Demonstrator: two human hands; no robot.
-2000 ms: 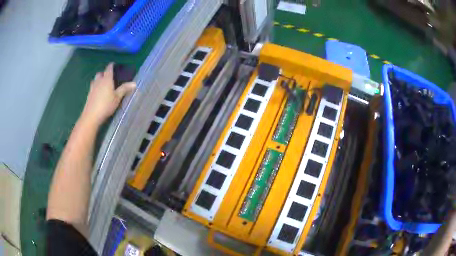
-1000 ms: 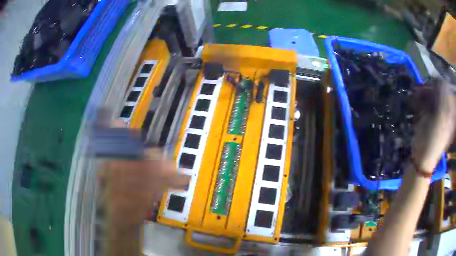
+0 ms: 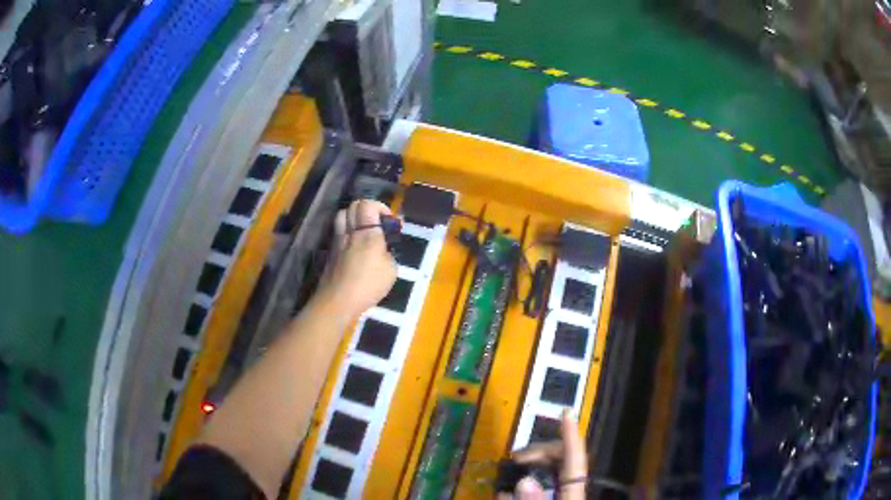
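Observation:
The orange fixture tray [image 3: 518,161] lies in front of me with two white strips of black square sockets and a green connector board [image 3: 479,322] between them. A black power adapter sits at the far end of the left strip [image 3: 428,203] and another at the far end of the right strip [image 3: 584,246]; their cords lie bundled near the board. My left hand [image 3: 363,262] is at the far part of the left strip, closed on a small dark adapter, mostly hidden by the fingers. My right hand [image 3: 555,464], cut by the bottom edge, holds a black adapter with a thin cord.
A blue basket heaped with black adapters stands at right [image 3: 733,342]; another is at upper left [image 3: 107,146]. A second orange tray [image 3: 293,122] lies left beyond dark rails. A blue stool [image 3: 596,127] stands past the tray's far end, and a metal frame [image 3: 391,59] rises beside it.
My left hand has moved from beyond the left rail to the tray's left strip. My right hand has left the right basket and come over the right strip with an adapter. The view has shifted.

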